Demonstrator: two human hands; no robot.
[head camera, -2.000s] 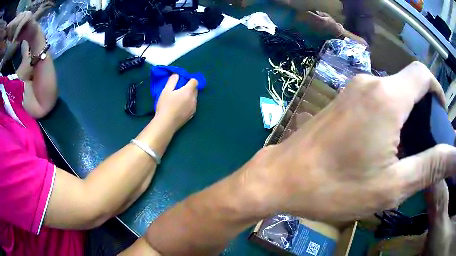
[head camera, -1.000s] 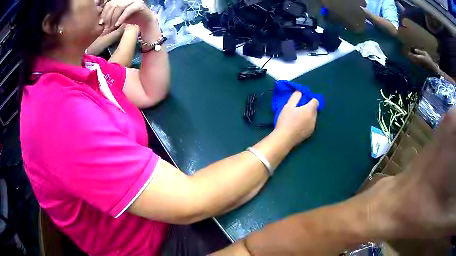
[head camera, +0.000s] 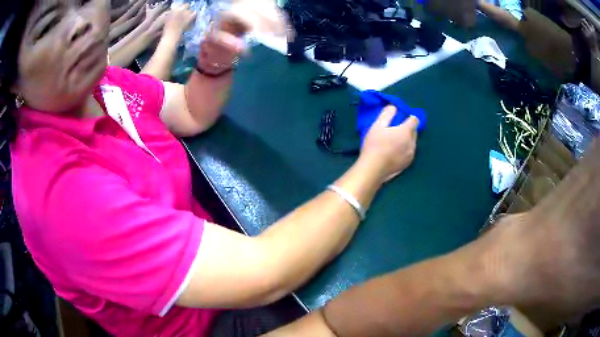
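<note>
My left hand is blurred at the right edge, its forearm crossing the lower right. Its fingers are cut off, so its grip is hidden. My right hand is not in view. Below my forearm, part of a mailer box with a clear bag shows at the bottom edge. Behind my hand, a brown partitioned tray is partly covered, with shiny clear bagged units at its far end.
At left, a person in a pink shirt holds a blue cloth on the green table. A coiled black cord lies beside it. Black adapters are heaped behind. Pale strands lie left of the tray.
The view has swung left since the earliest frame, taking the dark object and my right hand out of view. The neighbour's raised hand has moved off the face, and their head has turned towards me.
</note>
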